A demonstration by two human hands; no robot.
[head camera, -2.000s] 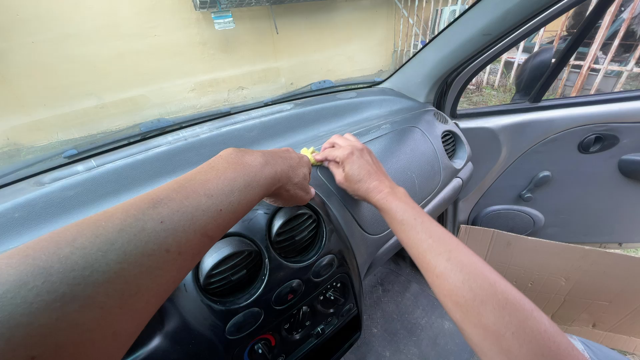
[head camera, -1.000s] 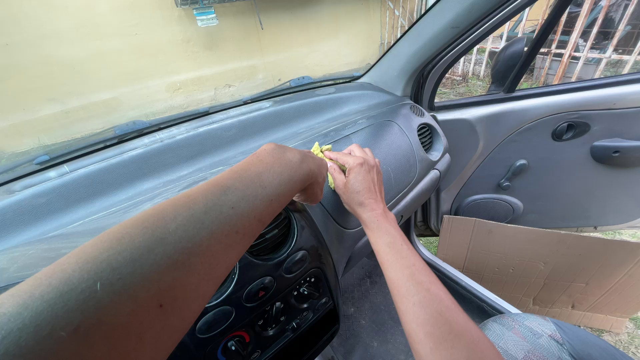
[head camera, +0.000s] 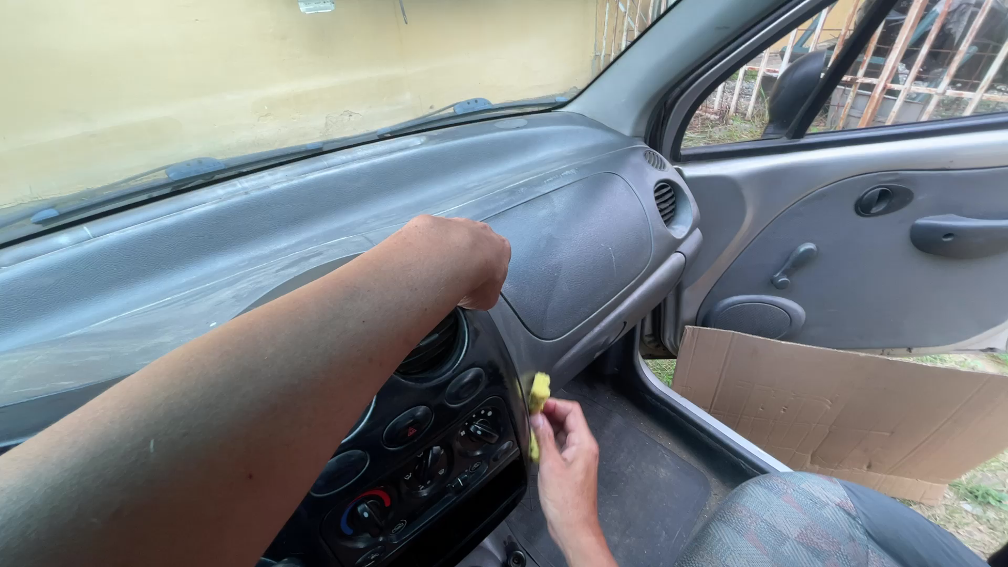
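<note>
My right hand [head camera: 568,465] pinches a small yellow cloth or sponge [head camera: 540,392] between thumb and fingers, at the right side edge of the black centre console [head camera: 472,378]. Across the middle reaches my left arm; my left hand [head camera: 482,264] is bent down at the upper corner of the console, beside the grey panel [head camera: 575,244] of the car dashboard [head camera: 331,189]. Its fingers are hidden behind the wrist and knuckles, so whether it holds anything does not show. Dusty, light streaks mark the dashboard top near my left forearm.
The passenger door [head camera: 850,260] stands open, with a cardboard sheet [head camera: 827,402] leaning below it. A patterned seat [head camera: 780,528] is at the lower right, beside the floor mat [head camera: 630,472]. Round air vents and control knobs [head camera: 366,516] sit under my left arm. The windshield faces a yellow wall.
My right hand has moved down from beside my left hand to the console's side edge, with the yellow piece in it. My left hand stays near the top of the console.
</note>
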